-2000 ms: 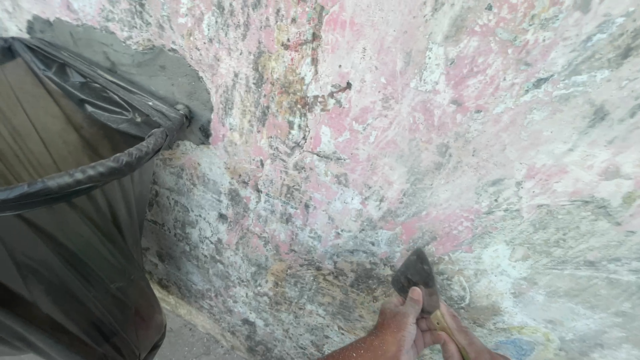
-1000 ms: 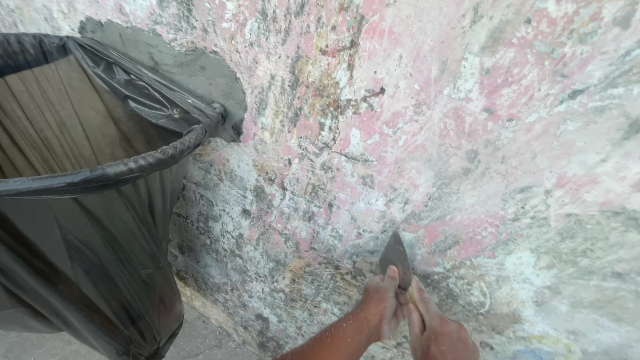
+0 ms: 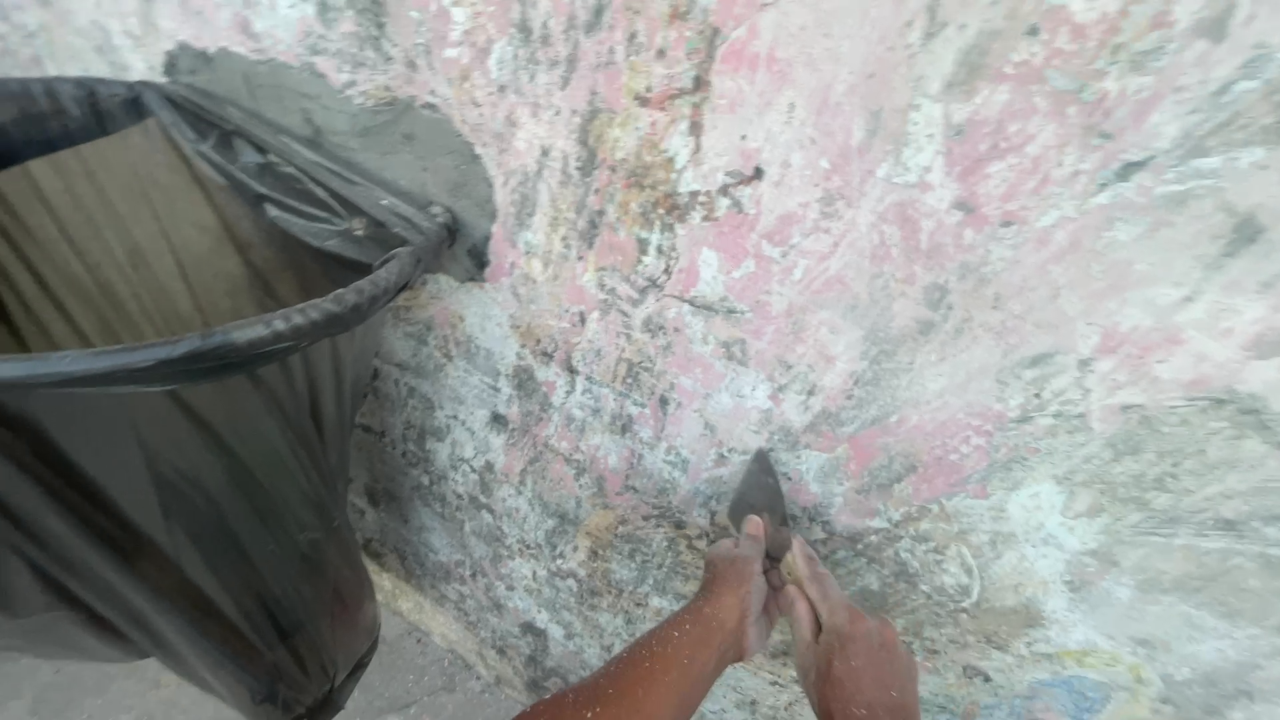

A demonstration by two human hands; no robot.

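A pointed metal trowel [image 3: 761,492] is held against the lower part of a wall [image 3: 850,300] with worn pink, white and grey paint, its tip pointing up. My left hand [image 3: 742,590] grips it where blade and handle meet, the thumb lying on the blade. Just to the right and lower, my right hand [image 3: 845,640] is closed around the handle, which is mostly hidden by the fingers. The two hands are close together. Pale specks lie on my left forearm.
At the left stands a bin lined with a black plastic bag [image 3: 190,360], with a brown cardboard-like sheet [image 3: 130,240] inside. Behind its rim is a grey cement patch [image 3: 400,150] on the wall. The grey floor [image 3: 420,670] shows at lower left.
The trowel and both hands have moved left along the wall compared with two seconds ago. Both hands have kept hold of the trowel. The view has shifted a little.
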